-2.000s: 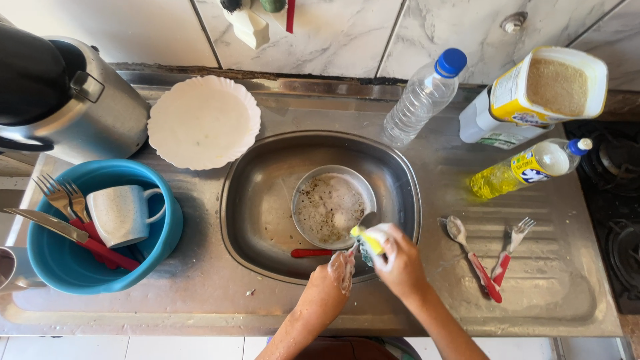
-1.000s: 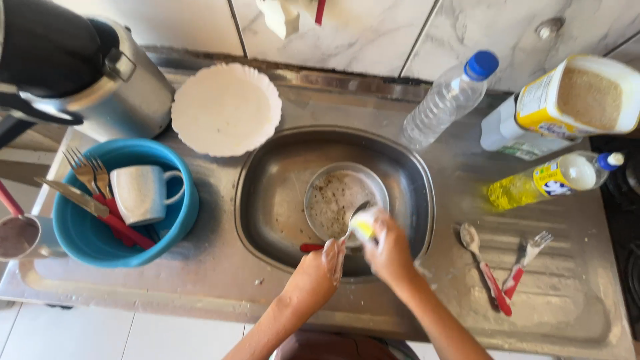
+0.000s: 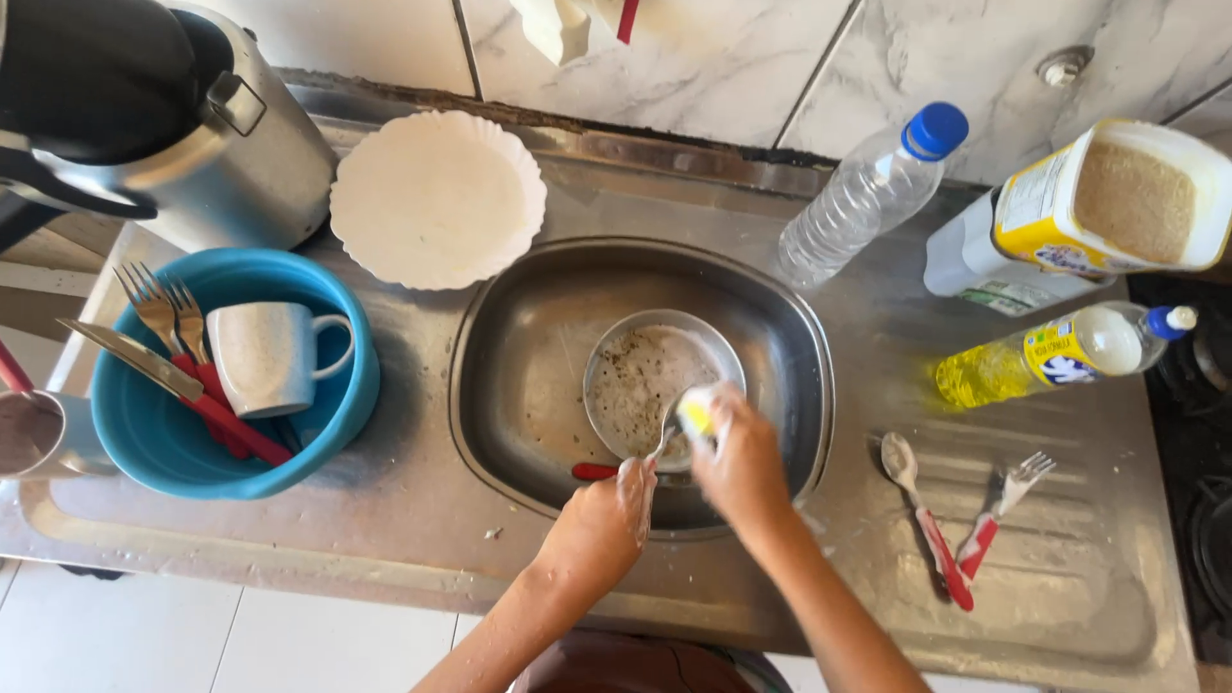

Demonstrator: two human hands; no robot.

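My left hand, wet with suds, grips a metal spoon by its handle over the front of the sink. Closed around a soapy yellow and white sponge, my right hand holds it at the bowl end of the spoon. Beneath them a round metal pan with dark food bits and cloudy liquid sits in the steel sink basin. A red handle shows beside the pan, its other end hidden. On the drainboard at right lie a soapy spoon and fork, both red-handled.
At left stand a blue tub with forks, a knife and a white mug, another mug, and a metal thermos. A scalloped white plate lies behind. At right are a clear bottle, yellow detergent and a powder tub.
The sponge in my right hand has moved onto the bowl end of the spoon since the earliest frame. My left hand keeps its hold near the front of the sink. The view has shifted somewhat.
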